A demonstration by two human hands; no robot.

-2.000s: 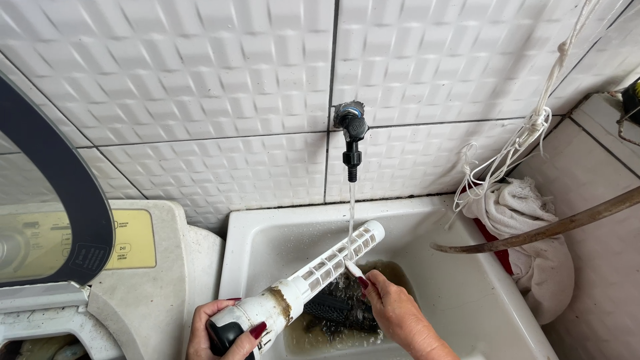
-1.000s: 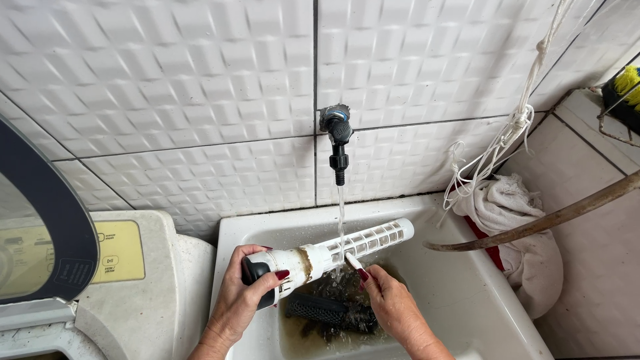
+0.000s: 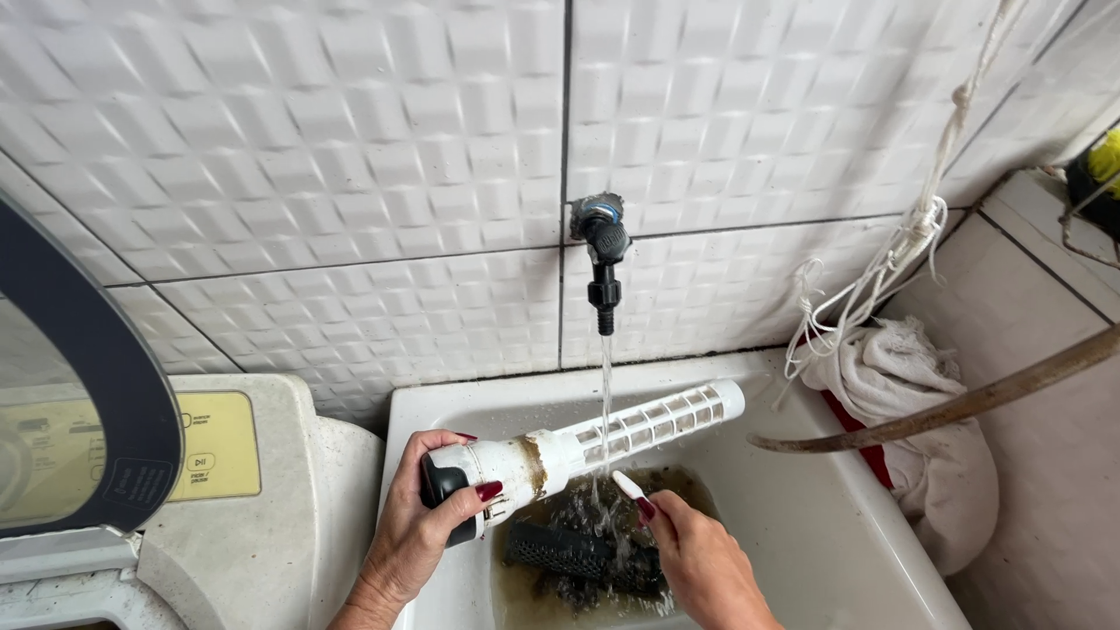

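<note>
My left hand point(image 3: 420, 525) grips the black-capped end of a white plastic device with a slatted cage tube point(image 3: 652, 427), tilted up to the right over the sink. Brown grime rings its body near the cage. Water from a black wall tap point(image 3: 604, 254) falls onto the cage. My right hand point(image 3: 704, 556) pinches a small white brush-like tool point(image 3: 626, 484), its tip just below the cage and apart from it; the rest is hidden in the fingers. Under both hands, a black perforated plastic sleeve point(image 3: 560, 547) lies in murky brown water.
The white sink point(image 3: 840, 525) stands against a tiled wall. At left is a washing machine point(image 3: 254, 525) with its lid raised. On the right, a whitish cloth point(image 3: 945, 490) hangs by the rim, near dangling white cords point(image 3: 914, 227) and a brown curved stick-like piece point(image 3: 954, 398).
The device has turned from a steeper slant than two seconds ago. The white tool has moved down off the cage, where it was a second ago.
</note>
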